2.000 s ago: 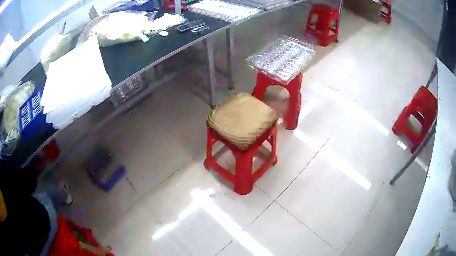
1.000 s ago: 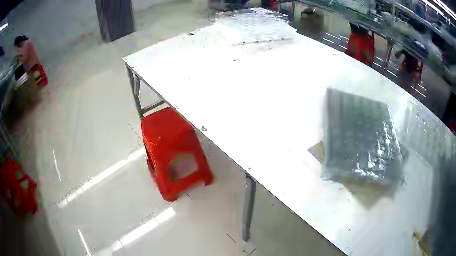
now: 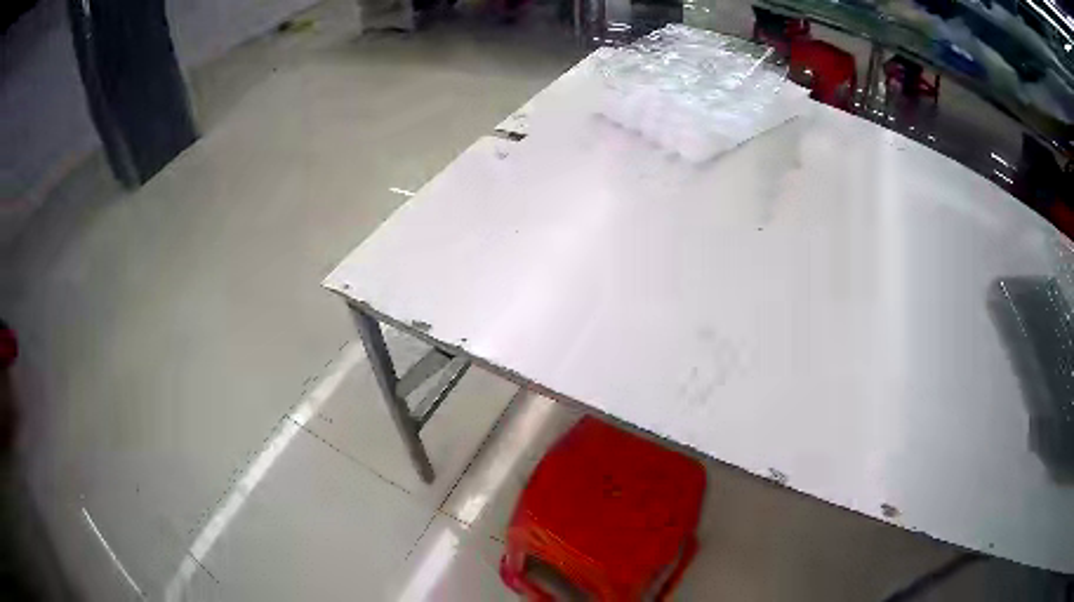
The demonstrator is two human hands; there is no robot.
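Observation:
Neither of my hands is in the picture. A large white table with grey metal legs lies in front of me. A stack of clear trays sits at its far end. A dark grey, blurred tray-like stack lies at the right side of the table, near the picture's edge. The image is blurred, so the contents of the trays cannot be told.
A red plastic stool stands at the near long side of the table. A dark pillar rises at the upper left. More red stools and a cluttered bench are at the upper right.
The view has swung from a bench with stools to the white table, then along it. The far tray stack looks nearer; the grey stack has shifted to the right edge.

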